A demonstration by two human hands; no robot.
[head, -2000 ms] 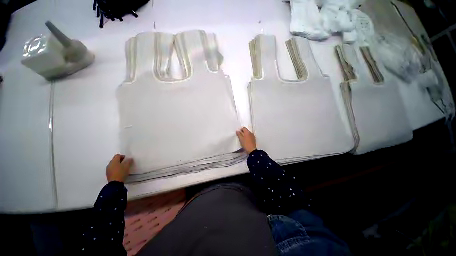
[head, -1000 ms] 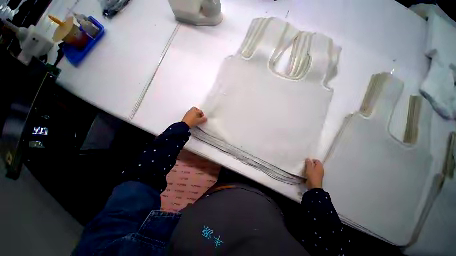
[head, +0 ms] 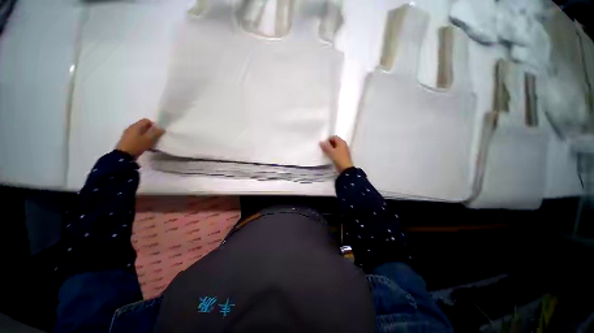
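An off-white vest piece (head: 251, 97) lies on top of a stack (head: 241, 172) in front of me, straps pointing away and cut off by the upper edge. My left hand (head: 140, 137) grips its near left corner. My right hand (head: 337, 153) grips its near right corner. The hem is held slightly above and back from the hems of the layers below, which show as dark lines. The piece is slightly blurred.
Two more piles of vest pieces lie to the right, a nearer one (head: 417, 136) and a farther one (head: 518, 156). White crumpled material (head: 505, 26) is at the far right. The white worktable (head: 107, 78) has a seam line at left. A pink patterned sheet (head: 182, 237) shows below its edge.
The view has swung back from the left side. Both hands still hold the near corners, and the top piece's hem now sits farther back from the layers below. The whitish container and blue tray have left view.
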